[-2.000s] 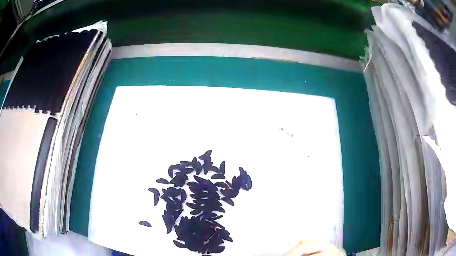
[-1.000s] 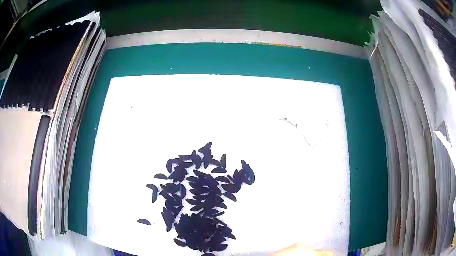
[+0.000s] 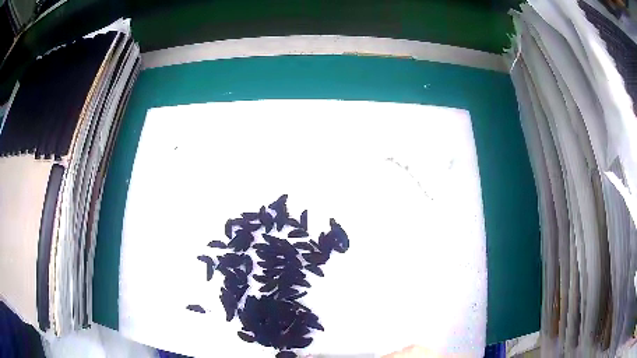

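Observation:
A loose pile of small black crescent inserts (image 3: 279, 269) lies on the white foam sheet (image 3: 391, 231), densest near the sheet's front edge. One insert lies apart at the pile's left. A small, pale, overexposed part of a hand (image 3: 408, 352) shows at the bottom edge, right of the pile. It is cut off by the picture's edge, and I cannot tell which hand it is or whether it holds anything. No other hand is visible.
The sheet lies on a green mat (image 3: 513, 231). A layered stack with rows of long black parts (image 3: 49, 98) stands left, with one separate black bar (image 3: 50, 245). Another layered stack (image 3: 566, 182) stands right. A dark green conveyor belt (image 3: 314, 21) runs behind a pale rail (image 3: 293, 46).
The view has shifted slightly, so the sheet and pile sit a little higher and further left. The hand part at the bottom edge shows less. The pile looks unchanged.

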